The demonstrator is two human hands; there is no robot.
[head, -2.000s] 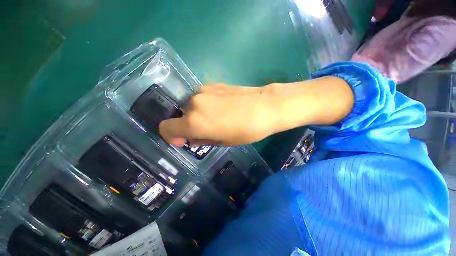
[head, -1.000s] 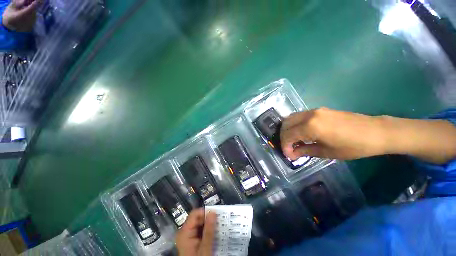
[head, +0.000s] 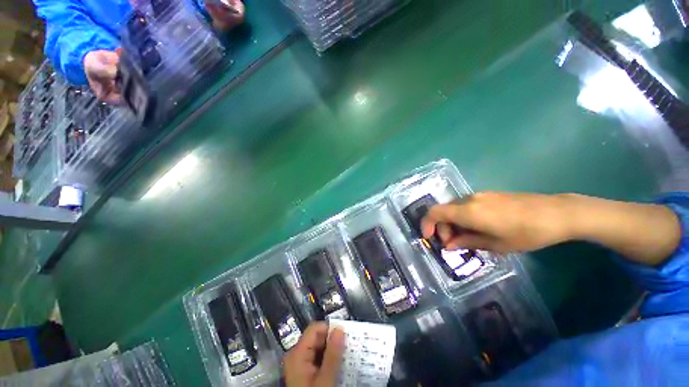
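Note:
The clear blister tray lies on the green mat with several black handsets in its pockets, each with a white patch near the lower end. My right hand is over the handset in the upper right pocket, fingertips bent together at its middle. Whether a label is between them I cannot tell. My left hand, at the bottom, holds a white printed label sheet between thumb and fingers over the tray's near side. The near row of pockets is dark and partly hidden by my blue sleeve.
Across the bench a person in blue holds a black device over trays of devices. Stacked clear trays stand at the top. A dark strip of parts lies upper right. A metal frame is at left; clear trays lie lower left.
The view has shifted, showing more of the person across and the stacked trays. My right hand has lifted slightly off the handset's lower end, uncovering its white patch. My left hand still holds the sheet.

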